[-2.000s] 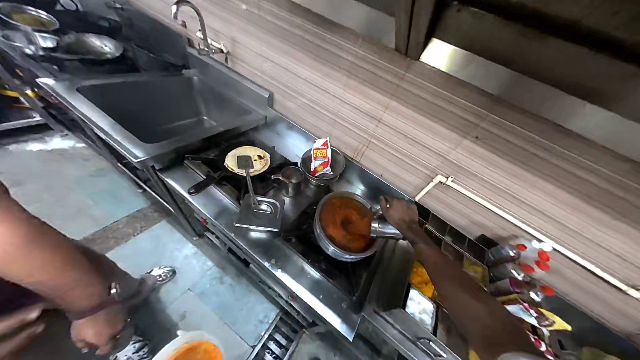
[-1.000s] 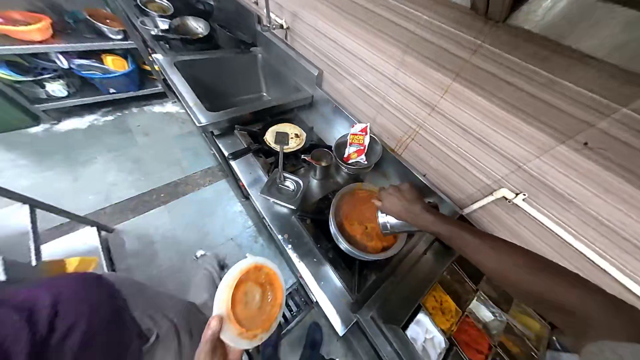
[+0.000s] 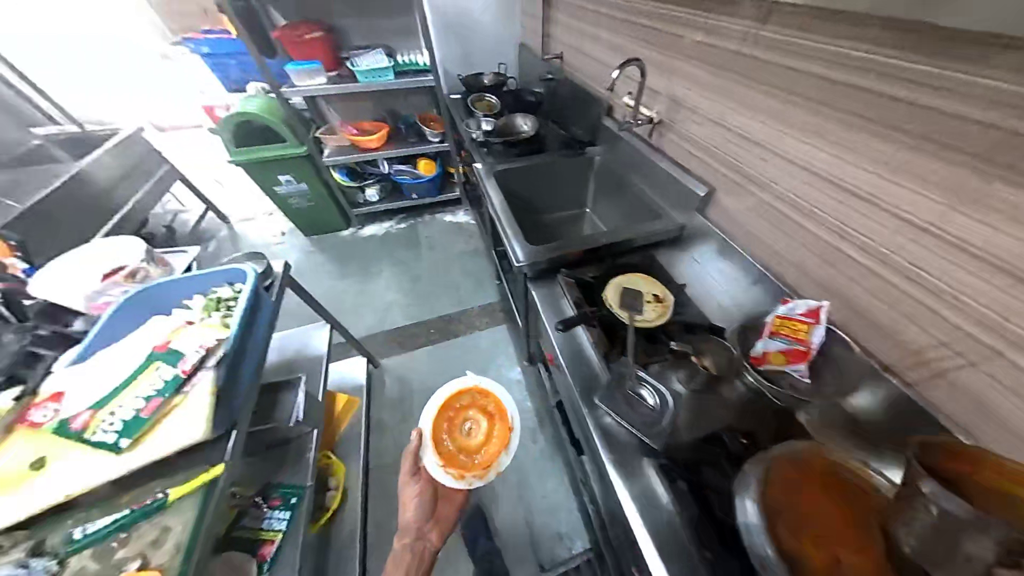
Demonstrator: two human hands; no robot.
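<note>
My left hand grips a round white container smeared inside with orange gravy, held over the floor. My right hand is out of frame. At the lower right, a steel vessel coated with gravy hangs over or beside a pot of orange gravy; what holds it is not visible. A flatbread lies in a pan on the stove, with a spatula reaching across it from a square steel tray. A red and white packet rests on a pot behind.
A steel sink with a tap adjoins the stove. Farther back are pans, a shelf rack and a green bin. At left, a blue crate with packets and chopped vegetables stands on a table.
The view has swung left. My left hand, at first without the container, holds it in the later frames. My right hand, earlier at the steel vessel over the pot, has left the view.
</note>
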